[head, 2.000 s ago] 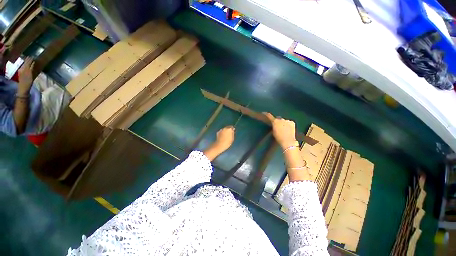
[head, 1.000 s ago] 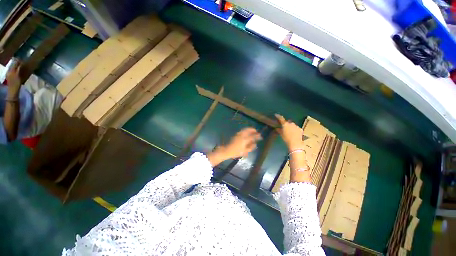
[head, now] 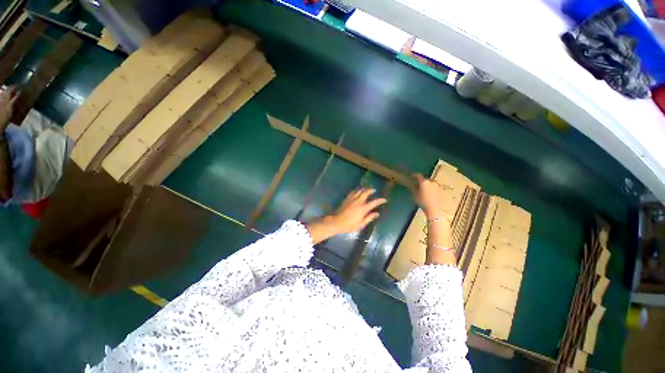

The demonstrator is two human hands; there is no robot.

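Observation:
A partly built partition grid point(head: 337, 151) stands on edge on the green bench. One long slotted strip runs from upper left to lower right, and several strips cross it and reach toward me. My right hand point(head: 430, 197) grips the long strip near its right end, beside the right-hand strip stack point(head: 500, 266). My left hand point(head: 357, 210) is over the crossing strips with its fingers spread. Whether it touches a strip is hard to tell.
The left-hand strip stack point(head: 164, 98) lies at the left bench end, above an open carton point(head: 149, 237). Folded partitions point(head: 592, 299) lie far right. A white shelf point(head: 503, 51) with a black plastic bag point(head: 611, 52) overhangs the back. Another person's arm point(head: 7, 146) shows at far left.
My left hand has moved right and its fingers have opened. My right hand has slid slightly along the long strip toward its right end. The view has shifted a little.

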